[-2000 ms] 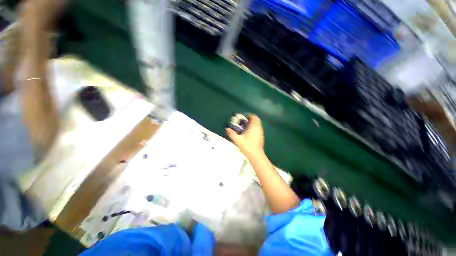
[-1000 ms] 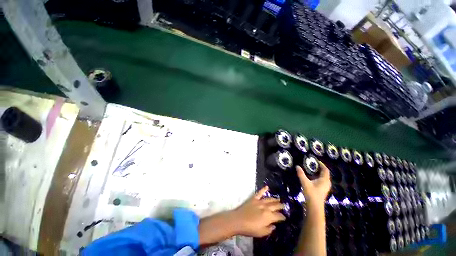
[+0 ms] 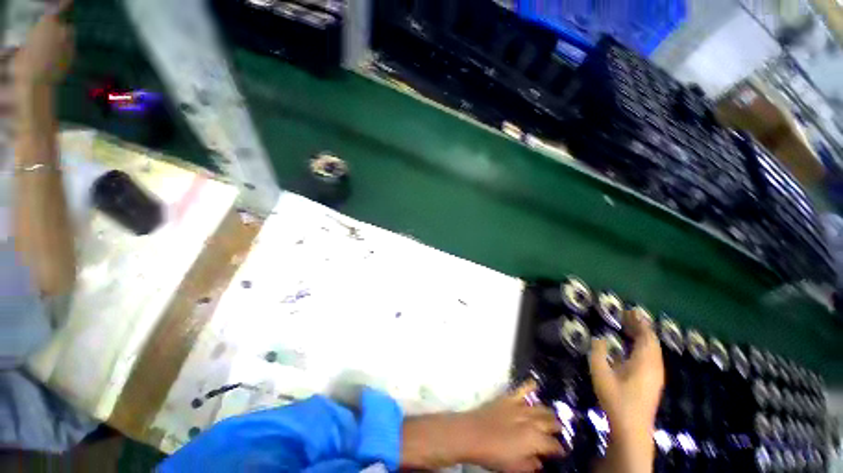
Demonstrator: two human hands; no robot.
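A large black tray (image 3: 543,362) lies at the lower right in the head view, with silver-ringed black cylindrical units (image 3: 575,333) upright in its back rows and right part. My right hand (image 3: 632,374) is over the tray, thumb and fingers around a cylindrical unit (image 3: 611,347) in the second row. The fingers partly hide it, and whether it is fully seated is unclear. My left hand (image 3: 518,430) rests on the tray's near left part, fingers apart and blurred, with nothing seen in it. Another cylindrical unit (image 3: 328,169) stands on the green belt (image 3: 444,199).
A marked white worktop (image 3: 370,314) lies left of the tray, bordered by a brown strip (image 3: 185,319). A white post (image 3: 208,102) rises beside the belt. A neighbour's arm (image 3: 42,185) is at left, near a dark cylinder (image 3: 128,201). Stacked black trays (image 3: 665,129) stand beyond the belt.
The view has shifted, and the neighbour's arm shows again at left. The belt unit has moved right relative to the post. Both hands remain at the tray, the right still around the second-row unit.
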